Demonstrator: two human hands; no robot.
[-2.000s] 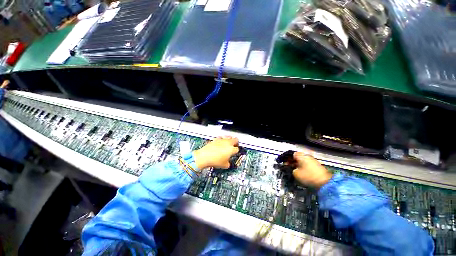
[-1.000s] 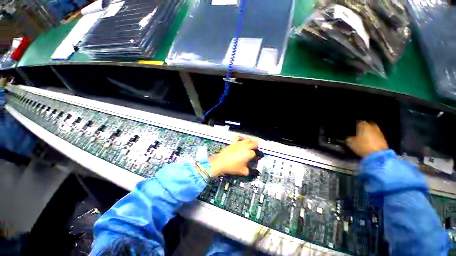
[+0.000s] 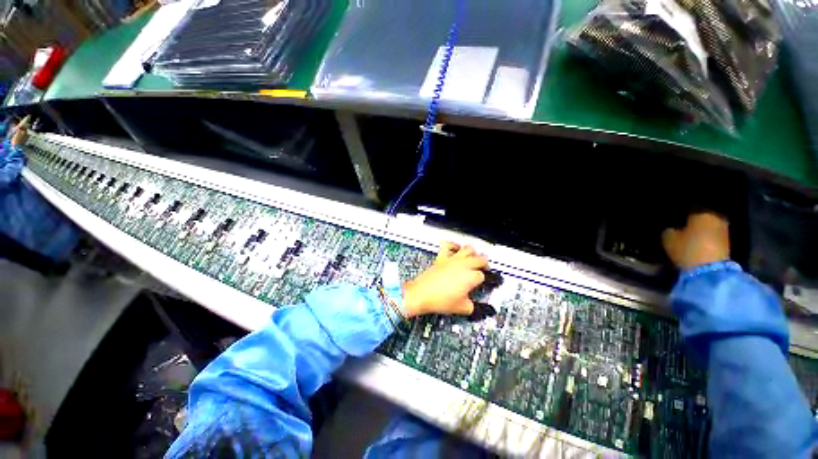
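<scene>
Green circuit boards [image 3: 529,350] lie edge to edge in a long row between two pale rails [image 3: 242,208]. My left hand [image 3: 446,285] is over the boards near the far rail, with a small black component [image 3: 485,296] at its fingertips. A band is on its wrist. My right hand [image 3: 700,240] reaches into the dark space under the shelf, at the right end of a dark parts bin [image 3: 635,253]. Its fingertips are in shadow, and what they hold cannot be told.
A green shelf [image 3: 592,112] runs above the line, bearing bagged components [image 3: 668,54], flat trays [image 3: 229,45] and a wrapped sheet stack [image 3: 386,54]. A blue coiled cord [image 3: 439,85] hangs toward my left wrist. Another person's hand [image 3: 20,133] shows at the far left.
My right hand has left the boards, with the black parts it held there, and moved right under the shelf. My left hand stays over the boards. The view has shifted, moving the scene.
</scene>
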